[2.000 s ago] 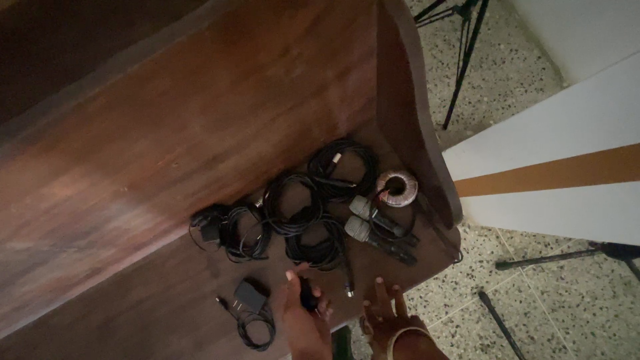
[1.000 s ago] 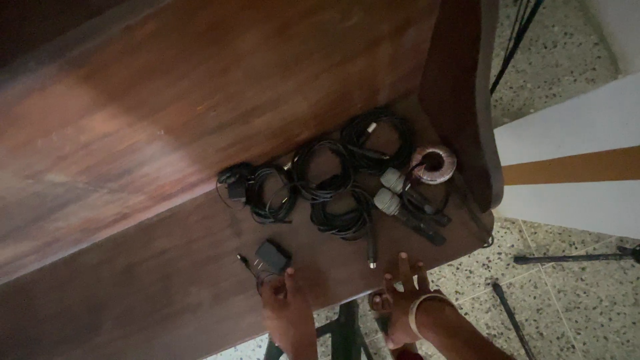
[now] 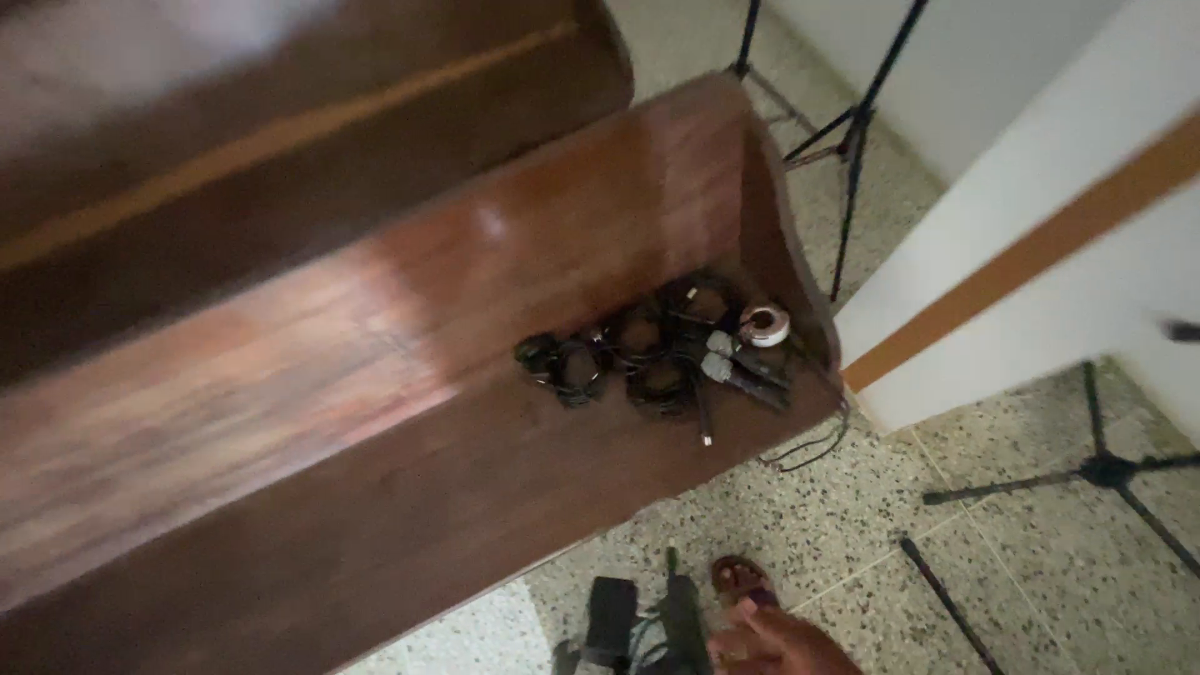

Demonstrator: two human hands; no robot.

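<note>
Low in the head view is my right hand (image 3: pixel 773 642), blurred, beside a sandalled foot and dark objects; whether it holds anything cannot be told. My left hand is out of view. Coiled black cables (image 3: pixel 661 380) lie on the wooden bench seat (image 3: pixel 469 497). Against them rest two microphones with grey heads (image 3: pixel 717 366) and a copper-coloured ring-shaped coil (image 3: pixel 764 324). A smaller black cable bundle (image 3: pixel 577 370) lies at the left of the group. Near my right hand, a black box-like object (image 3: pixel 611 609) and a thin cable show at the bottom edge.
The bench's tall back (image 3: pixel 347 337) rises behind the cables, with another wooden bench (image 3: pixel 309 141) beyond. Black stand legs (image 3: pixel 853 141) are at the upper right; another stand base (image 3: pixel 1106 469) stands on the speckled floor. A white panel with a brown stripe (image 3: pixel 1022 253) is at the right.
The black adapter and its cord are gone from the bench seat where they lay. My left hand has left the view, and my right hand is lower, away from the bench. The view has shifted widely.
</note>
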